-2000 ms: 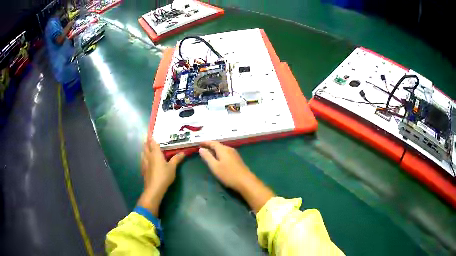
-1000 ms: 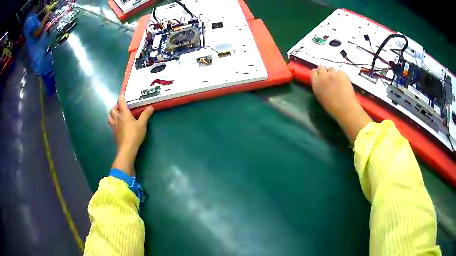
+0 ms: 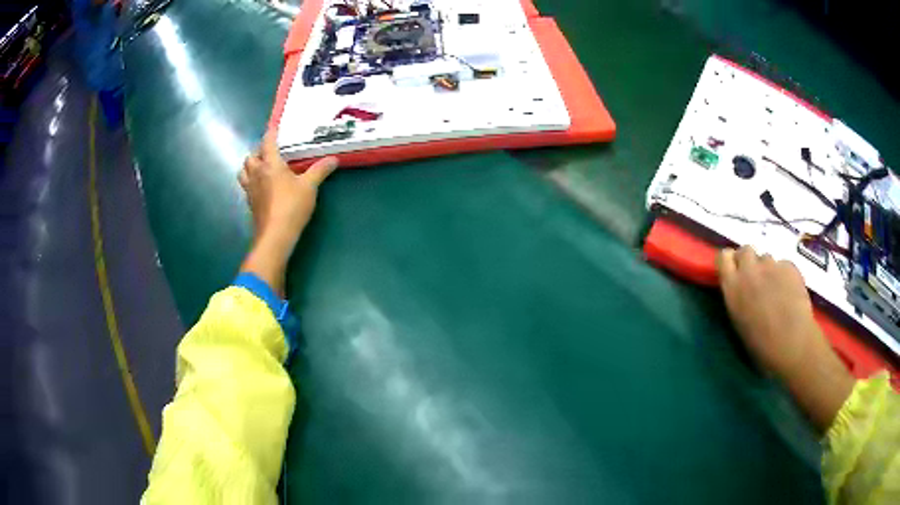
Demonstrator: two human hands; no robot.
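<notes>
A white rear chassis plate lies on a red-orange foam pad at the top centre, with a mainboard and fan. My left hand is at its near left corner, fingers at the side and thumb along the front edge. A second white chassis plate lies on red-orange foam at the right, with black cables and a small green circuit board. My right hand is on the near edge of this foam, fingertips curled over it and partly hidden.
Both plates lie on a shiny green bench. A grey aisle with a yellow floor line runs along the left. A blurred person in blue stands at the bench's far left side.
My right hand has left the centre plate's front edge and moved right to the second plate's foam. That plate now sits farther from the centre plate and is turned. My left hand stays at the corner.
</notes>
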